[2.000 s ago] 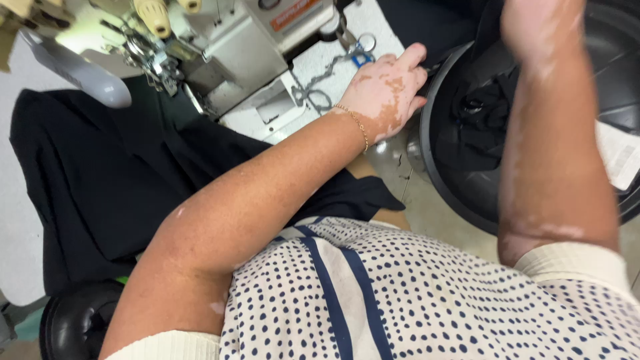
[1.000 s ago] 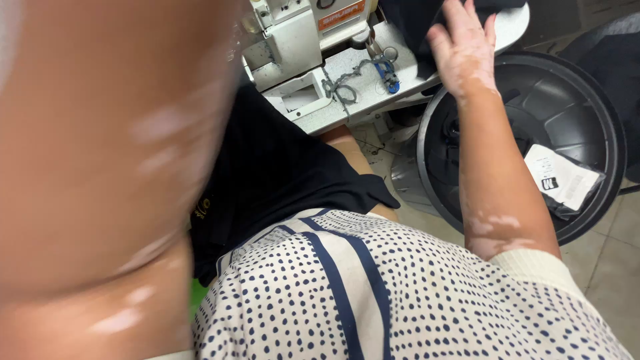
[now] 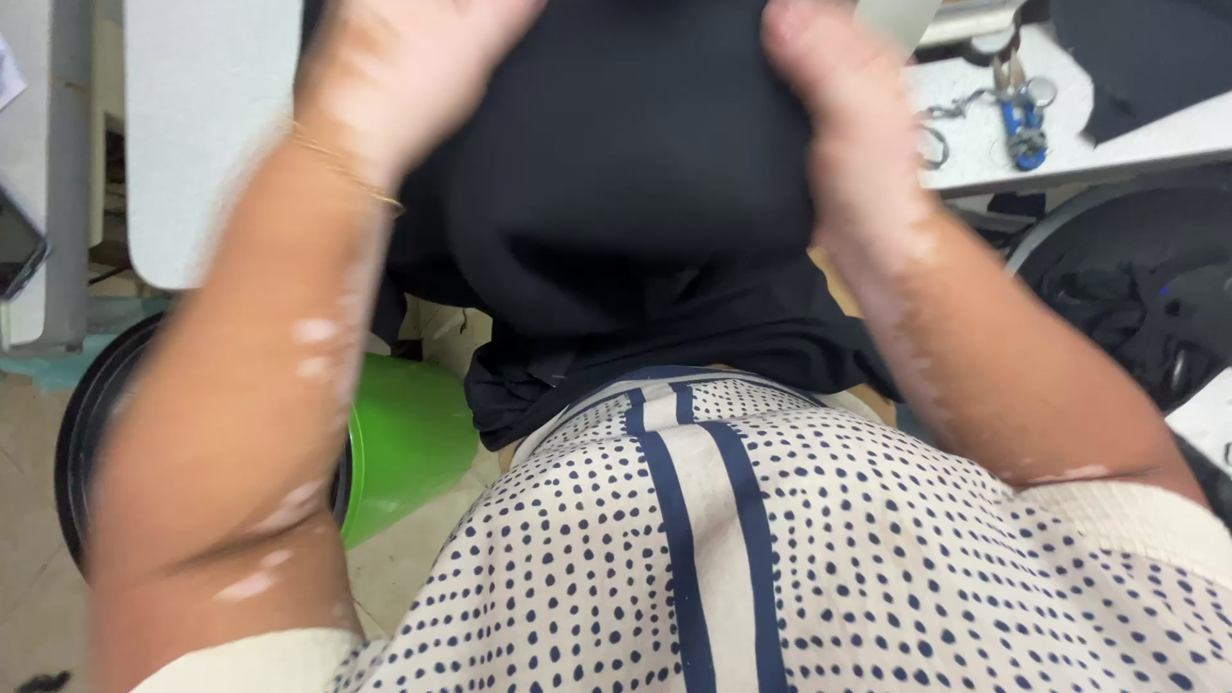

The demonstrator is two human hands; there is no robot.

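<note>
Black fabric [image 3: 635, 164] is stretched between my two hands and falls in folds over my lap. At its left edge is my left hand [image 3: 423, 67], with a thin gold bracelet [image 3: 337, 173] on the wrist; motion blurs it and its fingers run out of the top of the view. My right hand [image 3: 857, 115] is at the fabric's right edge, also blurred, its fingertips near the top border. Whether either hand grips the cloth cannot be made out.
Blue-handled snips [image 3: 1022, 130] lie on the white sewing table [image 3: 1001, 178], beside another dark cloth [image 3: 1145, 58]. Below it at right stands a black tub [image 3: 1039, 226] with dark pieces inside. A green bucket [image 3: 409, 433] and a round black container [image 3: 77, 443] are on the floor at left.
Both hands are now at the black fabric in front of me; a second ago my right hand was over the table by the tub. The view has shifted left.
</note>
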